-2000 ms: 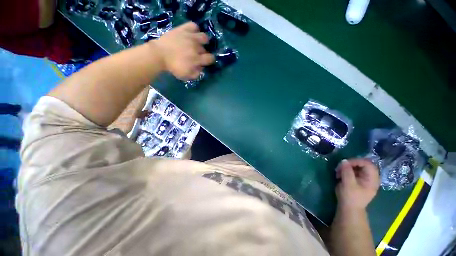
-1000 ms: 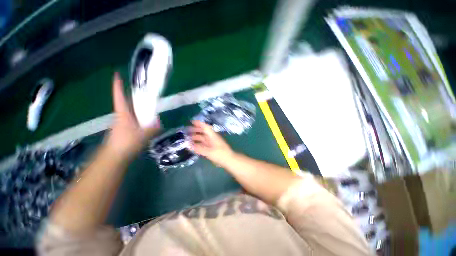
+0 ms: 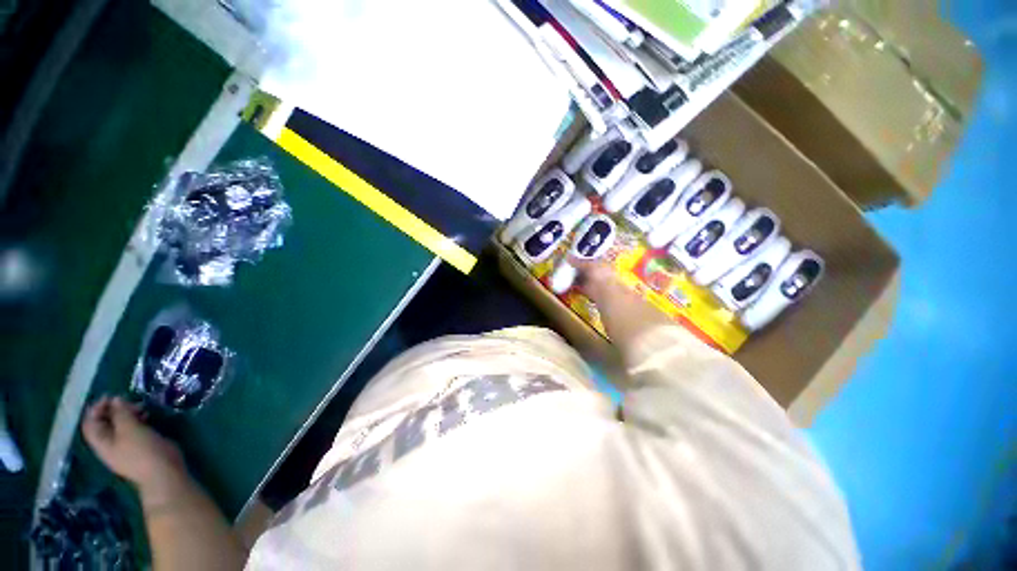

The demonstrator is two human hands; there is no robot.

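Note:
An open brown carton [image 3: 848, 240] at the right holds rows of white handheld devices [image 3: 705, 238] with black oval faces. My right hand [image 3: 602, 292] reaches into its near left part, with its fingers on the lower end of a white device [image 3: 594, 236]; the fingertips are partly hidden. My left hand [image 3: 112, 433] is over the green bench at the left, fingers loosely curled and apart, with nothing visible in it. Just beyond it lie bagged black face panels [image 3: 184, 363]. A shiny bundle of bagged panels [image 3: 226, 220] lies farther up the bench.
A yellow printed item [image 3: 697, 312] lies under the devices. Yellow edge tape [image 3: 374, 199] and a large white sheet [image 3: 418, 95] lie between bench and carton. Stacked instruction sheets [image 3: 680, 28] overhang the carton's back. More bagged panels [image 3: 78, 533] are at the lower left.
The view has swung right to the carton. The white device seen at my left hand is no longer there. My right hand has moved from the bagged panels into the carton, onto a device.

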